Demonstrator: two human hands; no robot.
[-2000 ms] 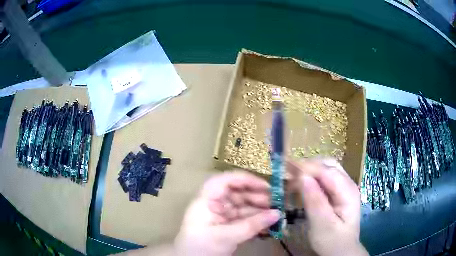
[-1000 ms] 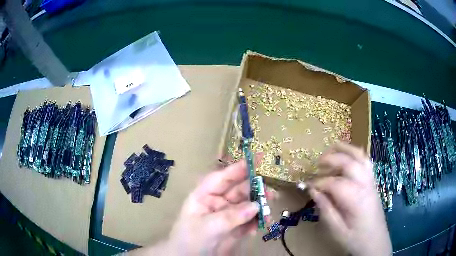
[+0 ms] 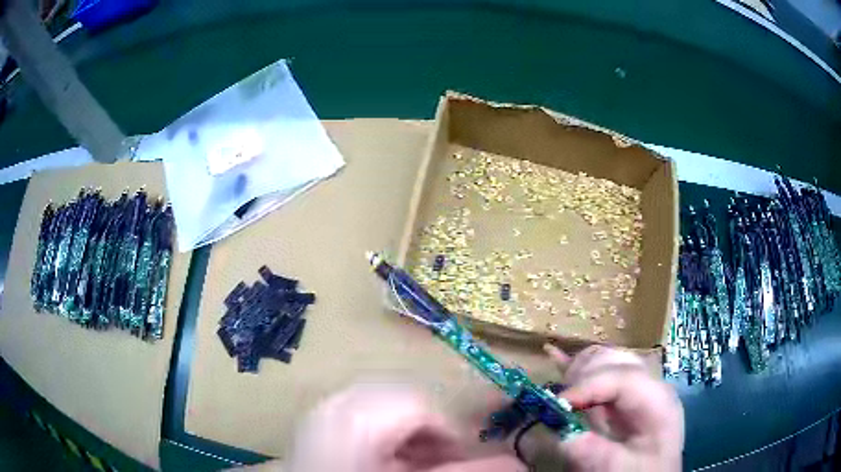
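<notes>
A pen circuit board unit (image 3: pixel 486 358) is tilted in front of the box, its dark front section and metallic end pointing up and left. My right hand (image 3: pixel 620 406) grips its green rear end between thumb and fingers. My left hand (image 3: pixel 373 431) is blurred at the bottom centre, apart from the board, its fingers curled; whether it holds anything is unclear. Small dark pieces (image 3: pixel 494 422) and a black cord (image 3: pixel 519 448) lie partly behind the board and my right hand.
A cardboard box (image 3: pixel 657 267) holds many small gold-tan parts (image 3: pixel 604 214) and two small dark pieces. A dark pile (image 3: pixel 266 318) lies left. Unit stacks stand far left (image 3: pixel 103 263) and far right (image 3: pixel 756 277). A plastic bag (image 3: pixel 249 152) lies upper left.
The board was upright in my left hand and is now tilted left in my right hand. My left hand has let go and moved down and left.
</notes>
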